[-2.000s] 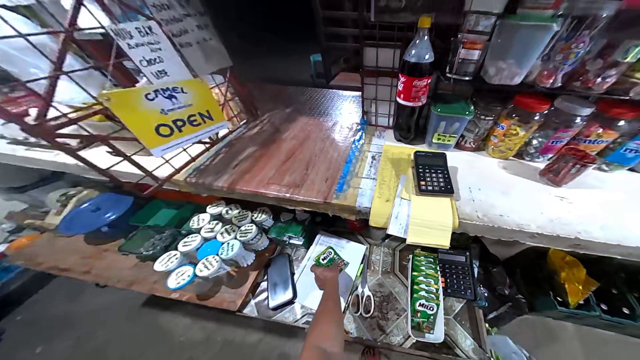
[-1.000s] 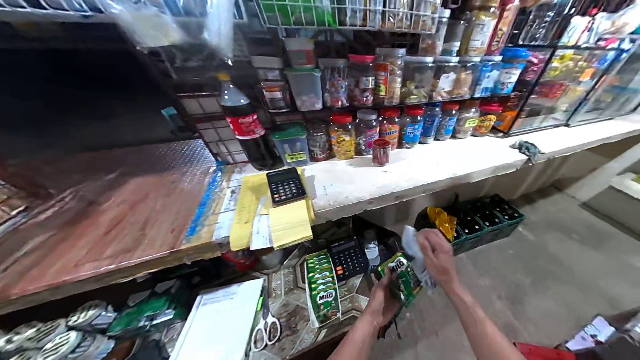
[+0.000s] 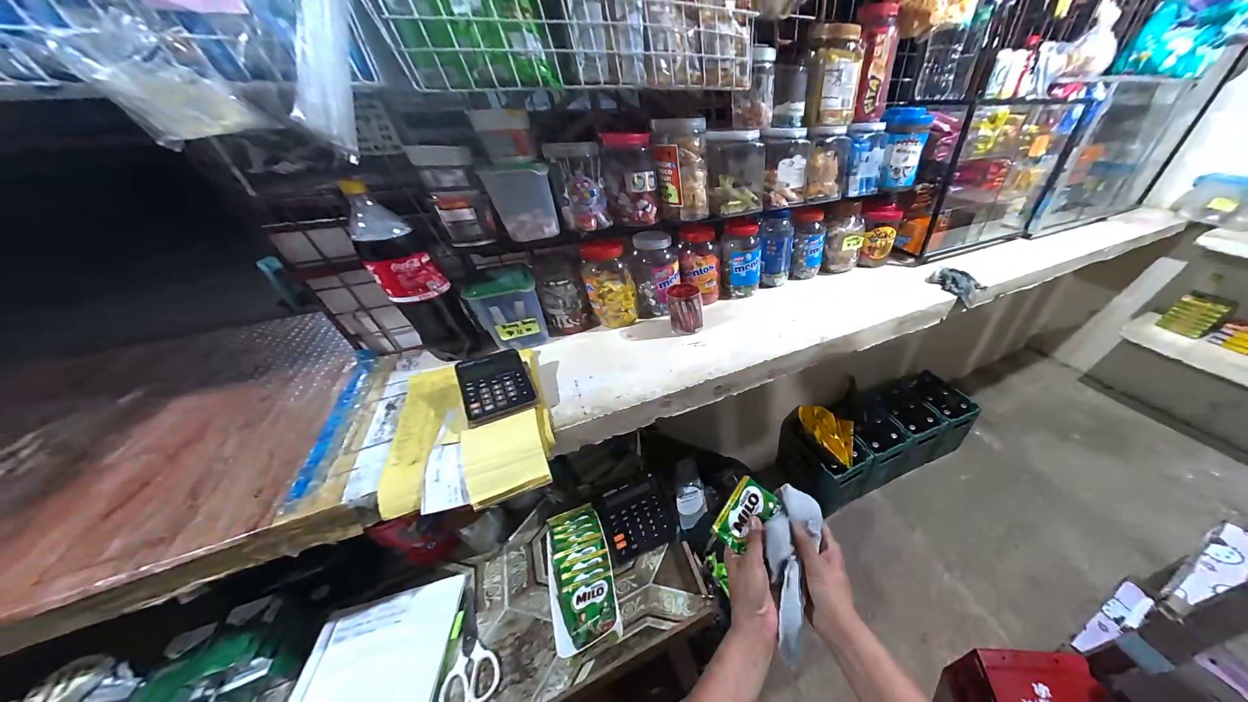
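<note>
My left hand [image 3: 751,577] holds a green Milo sachet [image 3: 747,514] upright between thumb and fingers. Against it, my right hand [image 3: 822,575] grips a crumpled grey-white cloth [image 3: 792,546], which hangs down between both palms. To their left, a white tray of Milo sachets [image 3: 585,575] lies on a patterned tabletop, beside a black calculator [image 3: 636,519]. White-handled scissors [image 3: 472,673] and a white paper pad [image 3: 385,643] are farther left. Part of another green packet shows just behind my left hand.
A white counter [image 3: 624,375] bears a second calculator [image 3: 495,385], yellow paper [image 3: 505,456], a cola bottle [image 3: 409,273] and candy jars [image 3: 741,258]. Green bottle crates [image 3: 877,448] stand on the floor beneath it. A red box [image 3: 1022,676] is at the lower right.
The view has swung right. Two seconds ago one hand held a Milo sachet over the paper pad; now both hands are right of the tray, with the cloth between them.
</note>
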